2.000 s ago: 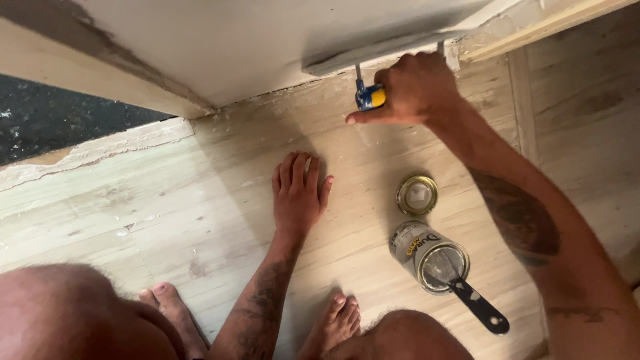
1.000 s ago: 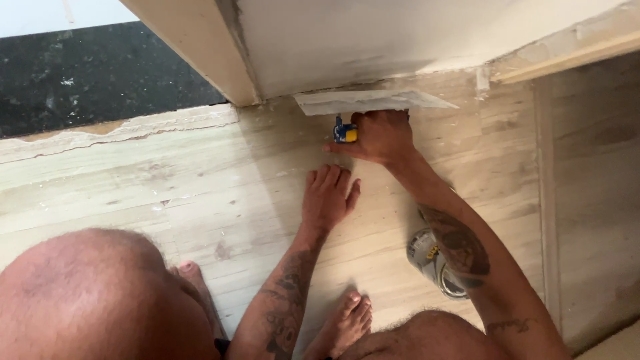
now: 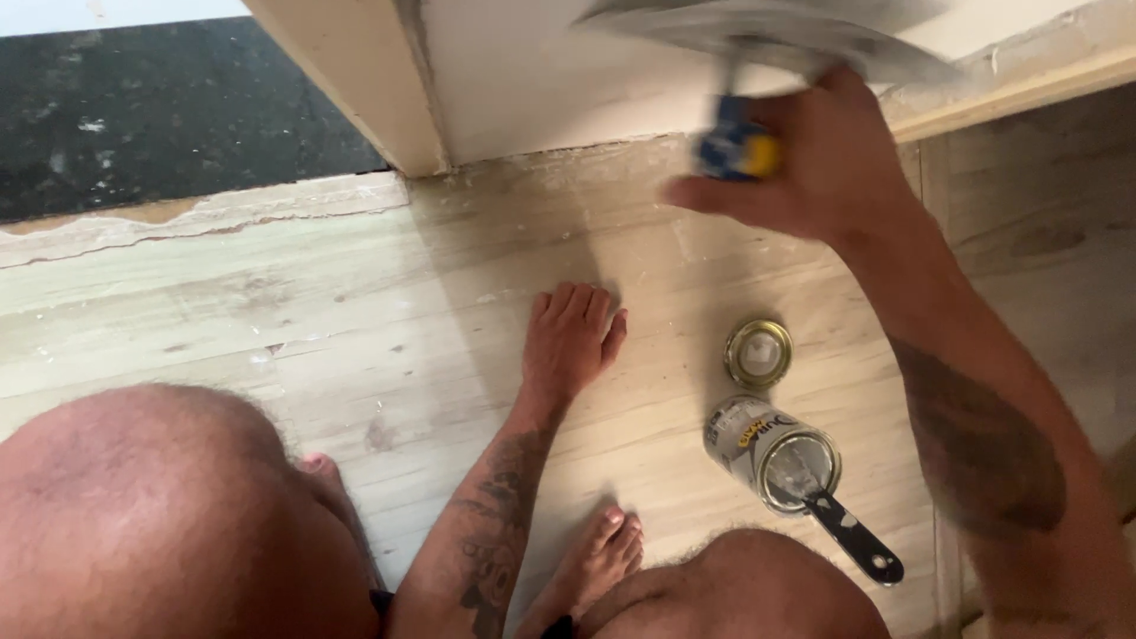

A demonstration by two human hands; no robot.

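Note:
My right hand (image 3: 799,164) grips the blue and yellow handle of a wide metal trowel (image 3: 781,40), blurred, with its blade against or just off the pale wall panel above the floor. My left hand (image 3: 572,333) rests on the wood-look floor, fingers bent and holding nothing. To the right of it lies a round metal lid (image 3: 758,353) with a pale patch at its middle. Just below the lid stands an open metal can (image 3: 741,435) with grey-white stuff inside. A black-handled spatula (image 3: 856,537) leans in the can, its handle over the rim.
A beige door frame post (image 3: 355,80) meets the floor at upper left, beside a dark speckled slab (image 3: 169,111) with a rough, broken filler edge (image 3: 213,211). Another light wooden strip (image 3: 1021,93) runs at upper right. My knees and bare feet are at the bottom.
My right hand with the trowel has moved up from the foot of the wall since a second ago. The lid and whole can, partly hidden by my right arm then, show again. My left hand stays on the floor.

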